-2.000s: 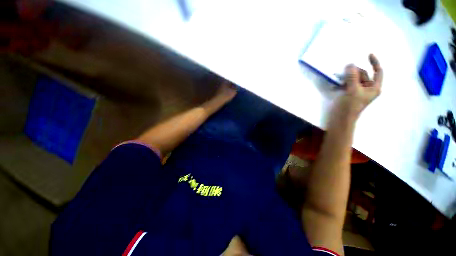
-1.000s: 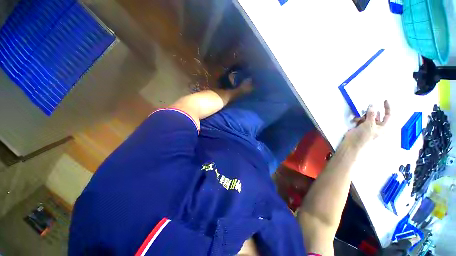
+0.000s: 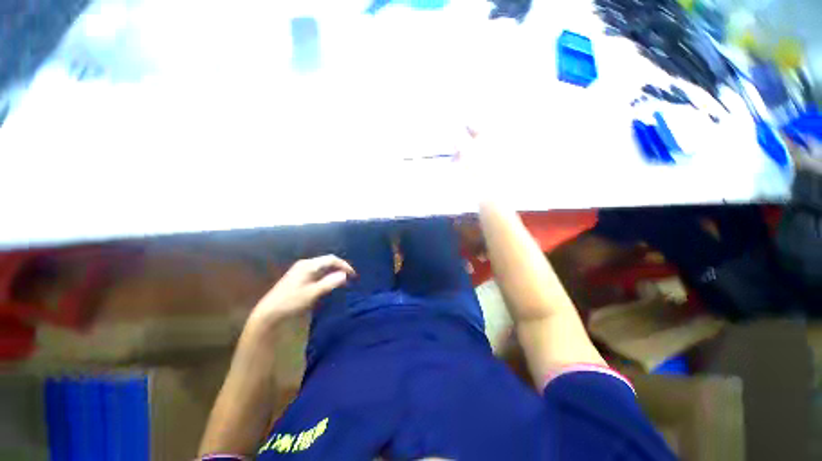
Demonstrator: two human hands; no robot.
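Note:
My left hand (image 3: 309,281) is in front of my lap, below the table edge, with fingers loosely bent and nothing visible in it. My right hand (image 3: 469,149) is over the white tabletop (image 3: 225,162), nearly lost in glare; its fingers are blurred and its grip cannot be made out. A thin dark line (image 3: 431,158) shows just left of it. Any white box there is washed out and its outline does not show.
A blue tray (image 3: 575,58) lies right of centre, blue pieces (image 3: 655,140) farther right. Black cables (image 3: 667,38) heap at far right. A grey rectangle, probably the smartphone (image 3: 306,43), lies at the back. Below left are blue trays (image 3: 97,419) in a carton.
The view has swung back to face the table. My left hand has come up from low at my left side to my lap. The blue-edged white box near my right hand no longer shows clearly.

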